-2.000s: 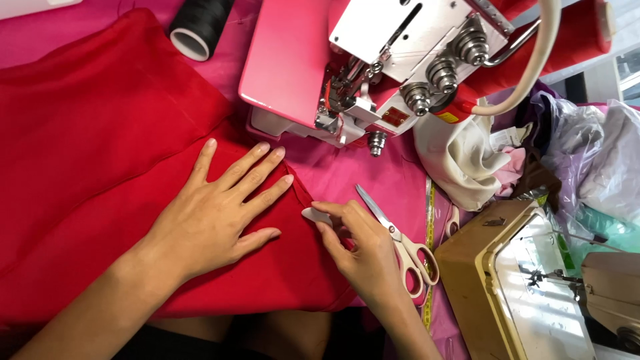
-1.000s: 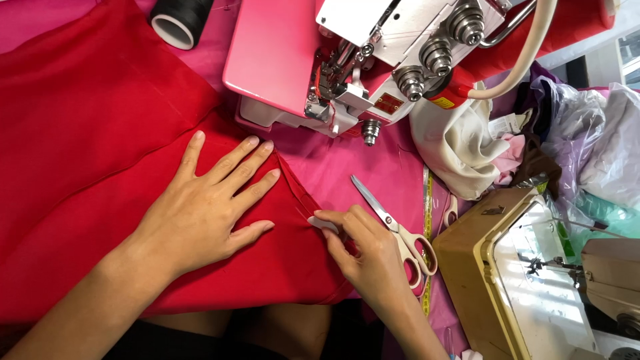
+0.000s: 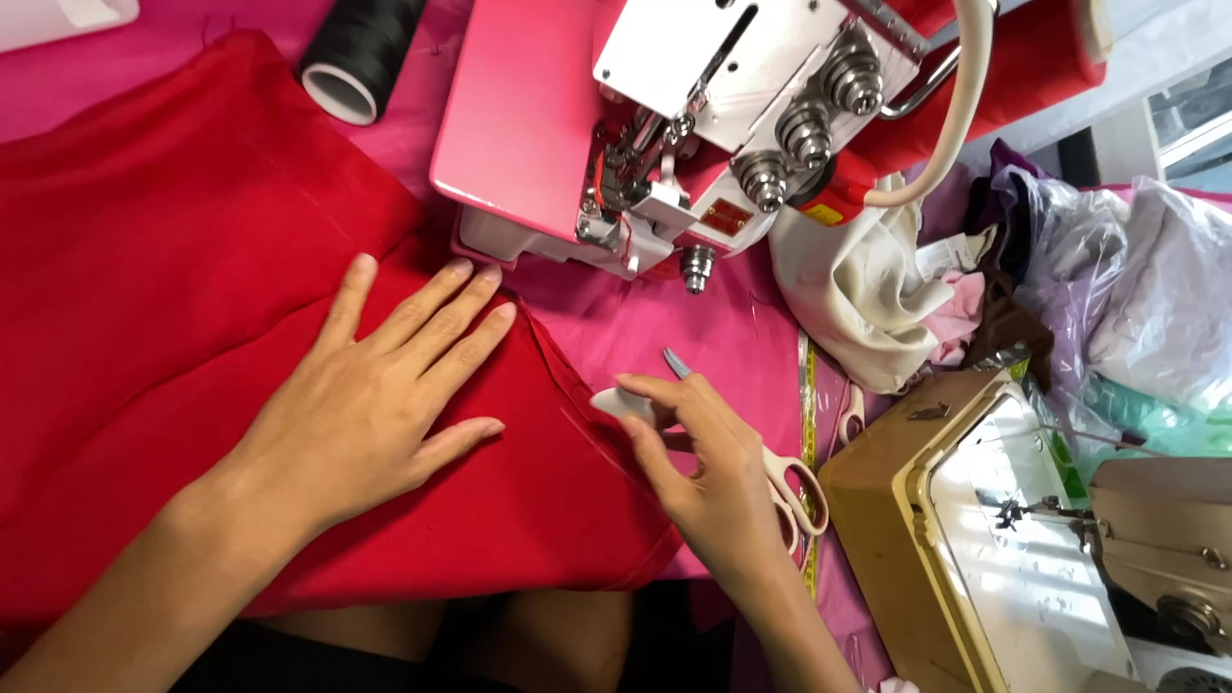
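Red fabric (image 3: 192,289) covers the left and middle of the pink-covered table. My left hand (image 3: 385,395) lies palm down on it, fingers spread, holding nothing. Between thumb and fingers my right hand (image 3: 707,452) pinches a small piece of white tailor's chalk (image 3: 621,404), at the fabric's slanted right edge. A pale line shows on the cloth beside that edge. Scissors with cream handles (image 3: 804,496) lie partly behind my right hand; one blade tip shows above it. A yellow measuring tape (image 3: 809,414) runs just right of the scissors.
A pink and white overlock machine (image 3: 520,125) stands beyond my hands. Left of it lies a black thread cone (image 3: 371,48). At the right are a second sewing machine (image 3: 1169,520) with a tan base, cream cloth (image 3: 847,289) and plastic bags (image 3: 1165,298).
My right hand, with the chalk in it, has lifted off the cloth a little and shifted over the scissors, which it now partly hides. My left hand stays spread on the fabric.
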